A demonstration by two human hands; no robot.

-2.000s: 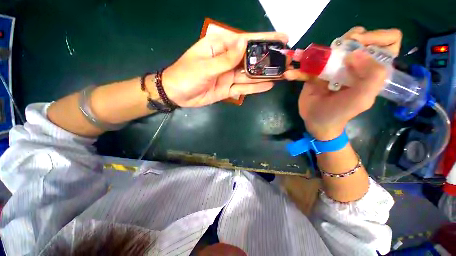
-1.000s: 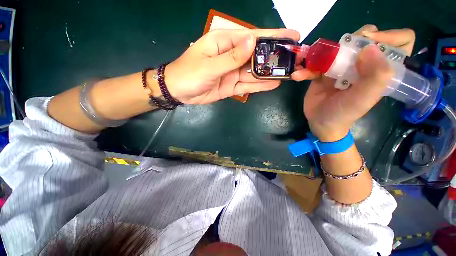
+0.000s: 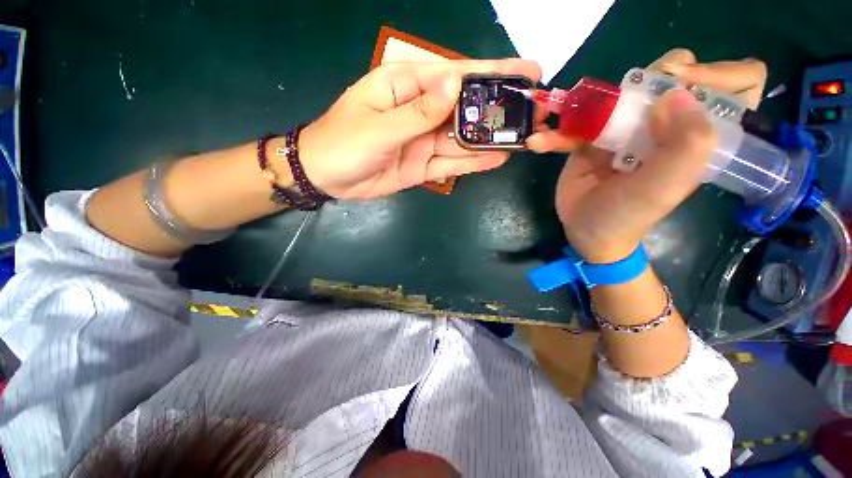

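My left hand (image 3: 378,131) holds an open black smartwatch housing (image 3: 495,114) by its left edge, with the fingers behind it. Circuitry and small metal parts show inside. My right hand (image 3: 645,168) holds a clear dispensing syringe (image 3: 752,166) with red contents at its front end. The needle tip (image 3: 534,94) points left over the upper right part of the housing; whether it touches cannot be told. A blue cap (image 3: 789,182) sits on the syringe's rear end, with a clear hose curving away from it.
An orange-brown framed pad (image 3: 411,49) lies on the dark green bench (image 3: 234,75), partly behind my left hand. White paper (image 3: 551,33) lies at the top. A blue-grey dispenser controller (image 3: 783,280) with a gauge stands at the right. Another blue box (image 3: 11,131) is at the left edge.
The view shifted right and back, so hands, housing and syringe show slightly further left than one second ago. The needle tip stays over the housing's upper right part. Both hands keep their holds.
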